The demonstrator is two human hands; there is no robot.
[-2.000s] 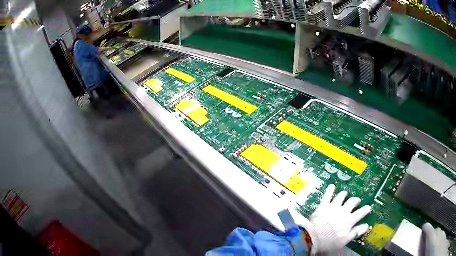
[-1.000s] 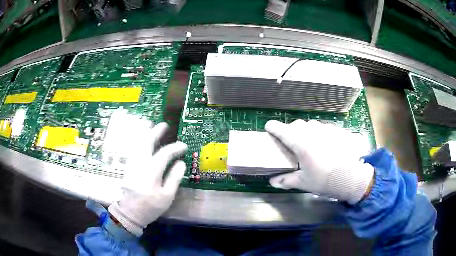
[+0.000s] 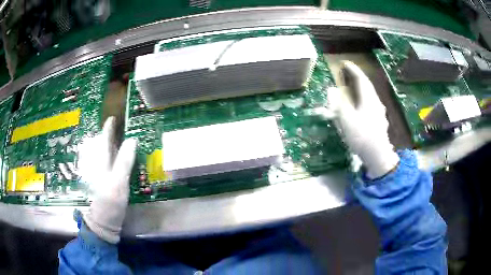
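Note:
A green circuit board (image 3: pixel 307 156) lies in front of me. A large finned heat sink (image 3: pixel 226 75) sits at its rear, with a thin black lead (image 3: pixel 222 53) over its top. A small heat sink (image 3: pixel 222 145) sits near the front edge, beside a bit of yellow sheet (image 3: pixel 155 165). My left hand (image 3: pixel 107 172), white-gloved, is over the neighbouring board at the left, fingers apart, holding nothing. My right hand (image 3: pixel 363 118), white-gloved and blurred, is at the board's right edge, thumb and fingers apart, with nothing seen in it.
The left board (image 3: pixel 59 96) carries a long yellow strip (image 3: pixel 46 125) and a shorter front one. The right board (image 3: pixel 401 70) carries heat sinks (image 3: pixel 457 108). Metal rails run behind (image 3: pixel 226 24) and in front (image 3: pixel 237 212). Dark gaps separate the boards.
My right hand has let go of the small heat sink and moved to the board's right edge. The small heat sink stays on the board. The view has shifted right, and my left hand remains open.

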